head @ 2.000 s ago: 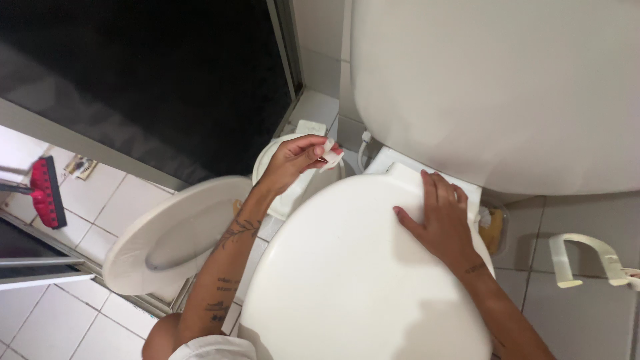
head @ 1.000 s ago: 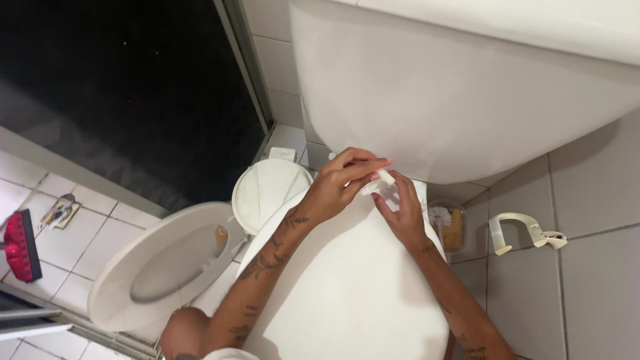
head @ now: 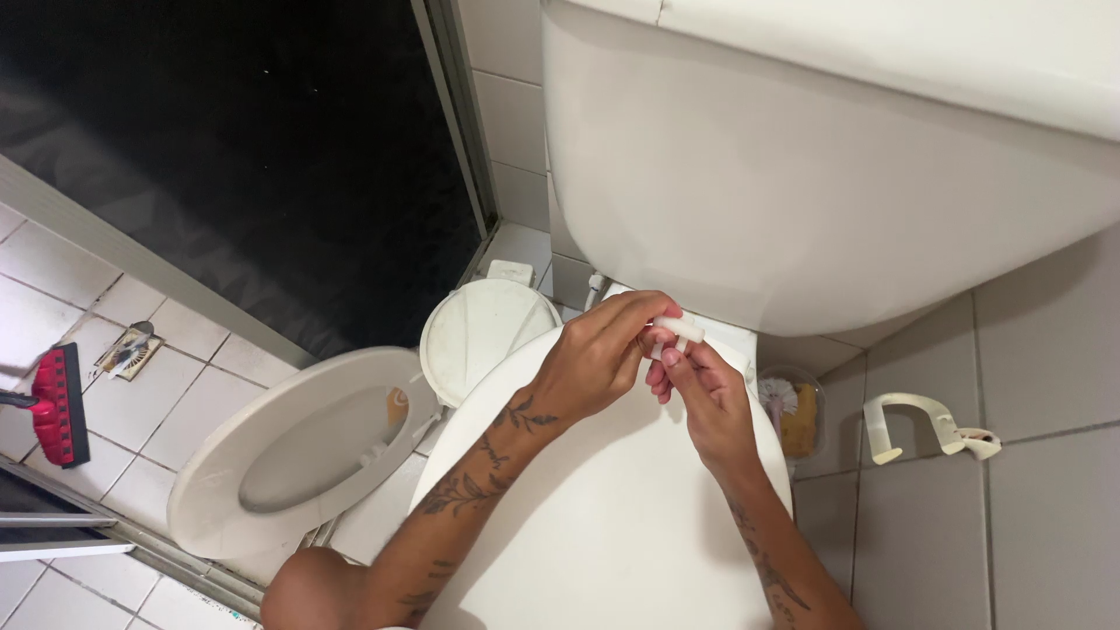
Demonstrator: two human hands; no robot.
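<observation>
Both hands meet above the rear edge of a closed white toilet lid, just in front of the white cistern. Between the fingertips of my left hand is a small white plastic piece, perhaps a bolt or hinge part. My right hand pinches the lower part of this piece with thumb and fingers. The fingers partly hide its shape. Behind the hands, a strip of the toilet's white rear ledge shows below the cistern.
An old toilet seat leans at left beside a round white bin. A red squeegee and a floor drain lie farther left. At right are a container with a brush and sponge and a wall-mounted paper holder.
My right hand has left the lid, where it rested two seconds ago, and joined my left hand at the small white piece. The view has shifted.
</observation>
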